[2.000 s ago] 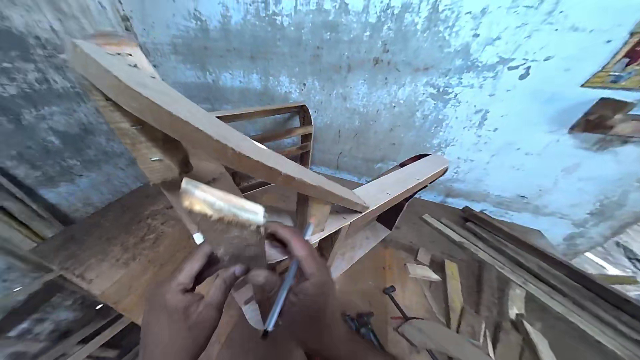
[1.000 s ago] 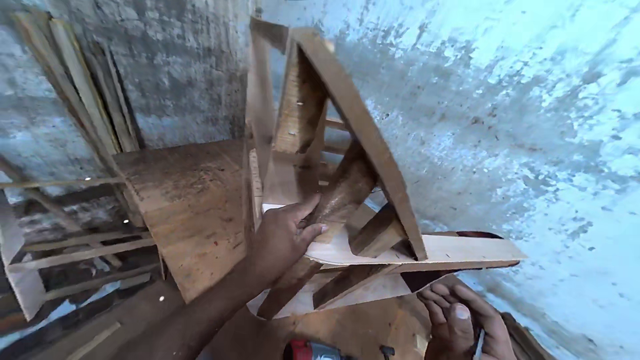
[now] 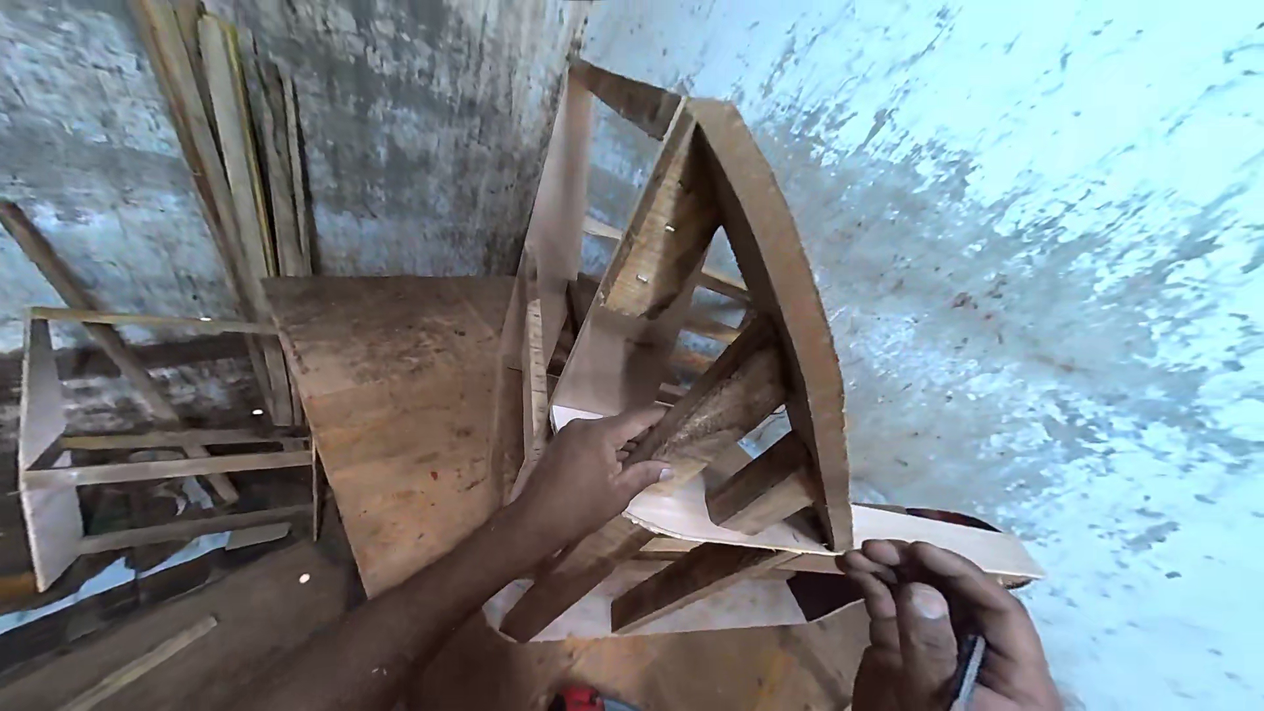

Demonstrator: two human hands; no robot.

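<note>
A wooden frame of boards and plywood [image 3: 790, 267] with a curved outer edge stands upright in the middle. Its cross pieces run between the curved board and a pale plywood panel [image 3: 681, 513]. My left hand [image 3: 583, 469] grips a diagonal wooden brace [image 3: 736, 395] inside it, thumb and finger on either side. At the frame's lower right corner is my right hand [image 3: 928, 612], fingers curled, with a slim metallic tool [image 3: 971, 671] held against the palm. What kind of tool it is, I cannot tell.
Long wooden strips [image 3: 237, 148] lean on the worn wall at the left. A brown plywood sheet [image 3: 395, 415] lies beside the frame. Another slatted wooden frame [image 3: 178, 464] stands at the far left. A red object [image 3: 581, 699] shows at the bottom edge. The painted wall rises close on the right.
Two seconds ago both hands were together low in front of the frame, near a pale brush-like object. My left hand has since taken hold of the brace. The view has swung.
</note>
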